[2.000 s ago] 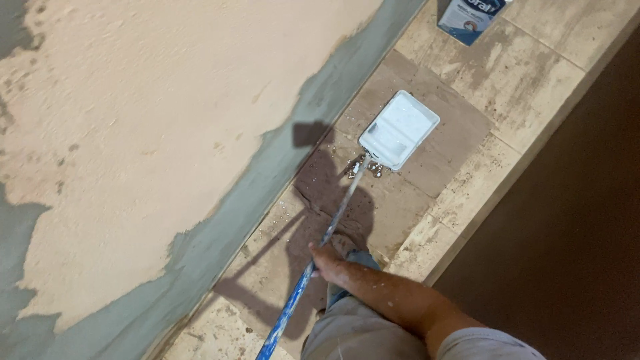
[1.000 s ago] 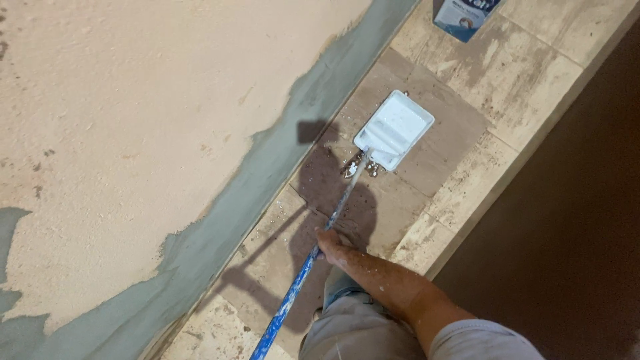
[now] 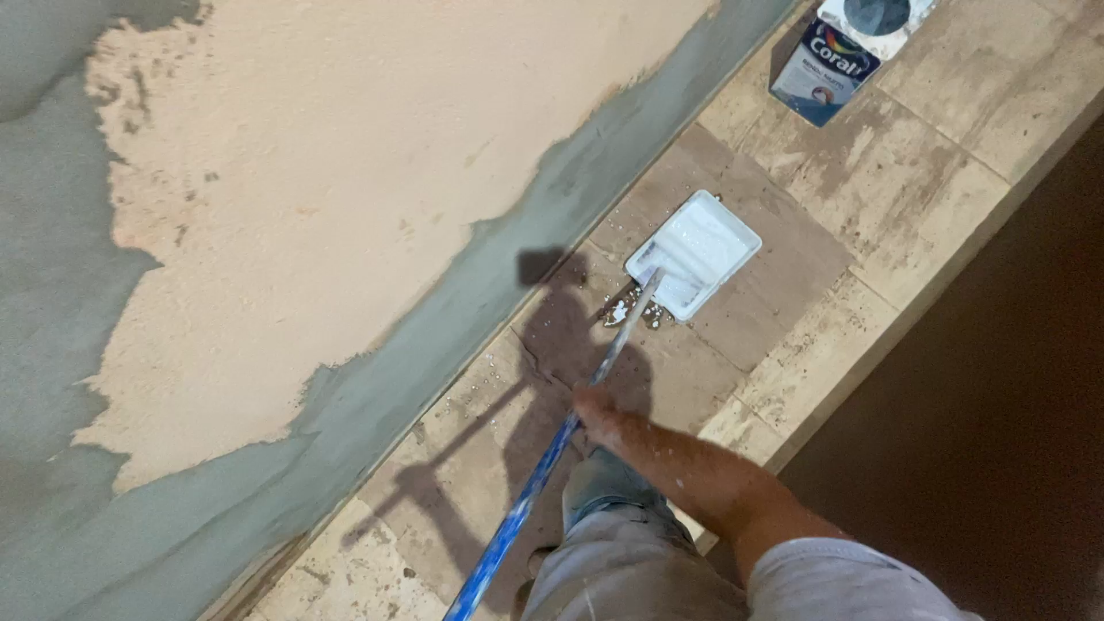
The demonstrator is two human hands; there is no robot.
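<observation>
My right hand point(image 3: 595, 410) is closed around a long pole point(image 3: 526, 500), blue on its lower part and whitish toward the far end. That far end reaches into a white plastic paint tray point(image 3: 720, 237) on the floor, which holds white paint. A paint roller at the pole's tip cannot be made out clearly. White paint spatters point(image 3: 619, 312) lie on the floor beside the tray's near corner. My left hand is out of the picture.
A Coral paint can point(image 3: 824, 73) stands at the upper right. Along the left runs a wall point(image 3: 345, 172) with peach and grey patches. The tiled floor point(image 3: 931, 155) ends at an edge point(image 3: 927, 302) beside a dark area.
The pole's far end has shifted a little within the tray. More of the paint can shows now as the view has moved. My right hand keeps its hold on the pole.
</observation>
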